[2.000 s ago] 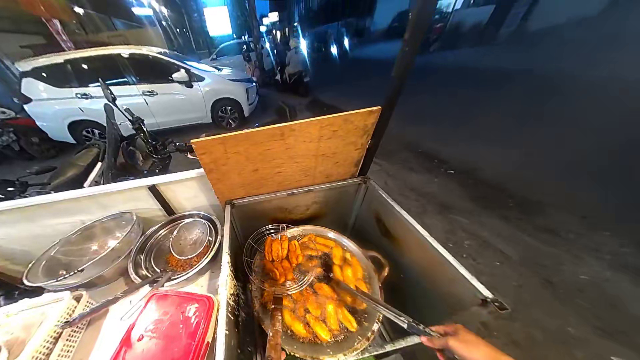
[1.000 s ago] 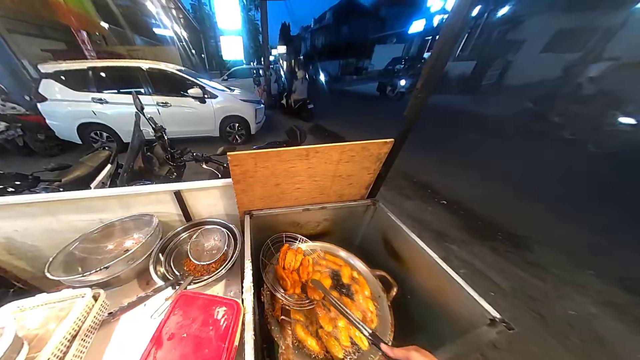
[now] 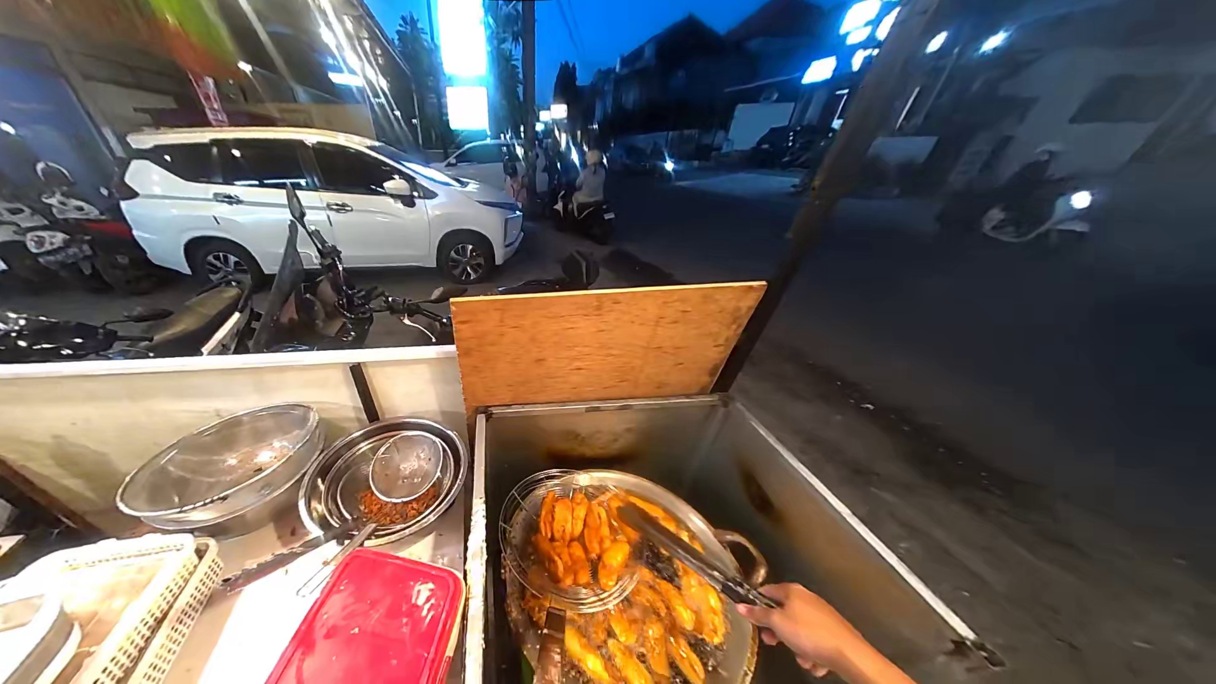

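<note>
My right hand point(image 3: 803, 627) grips the handle of metal tongs point(image 3: 689, 556), whose tips reach over a wide wok point(image 3: 746, 632) of hot oil. Battered fried pieces point(image 3: 655, 617) float in the oil, with bubbles around them. A round wire strainer point(image 3: 608, 600) lies over the wok's left side and holds several darker golden fried pieces point(image 3: 578, 537). Its handle point(image 3: 551, 646) runs down toward the bottom edge; no hand on it is visible. The tongs' tips are beside the strainer's right side; whether they hold a piece cannot be told. My left hand is out of view.
Metal walls point(image 3: 845, 532) enclose the wok, with an upright wooden board point(image 3: 608, 342) behind. Leftward are a mesh-covered basin point(image 3: 228, 465), a steel bowl point(image 3: 323, 484) with a small strainer point(image 3: 407, 467) and crumbs, a red lid point(image 3: 380, 617) and a plastic basket point(image 3: 180, 608). Motorcycles and a white car point(image 3: 380, 223) stand beyond.
The tongs have moved from the wok's right part toward the strainer since the oldest frame. A motorcycle with its headlight on has come into view on the road at right. The view has tilted up.
</note>
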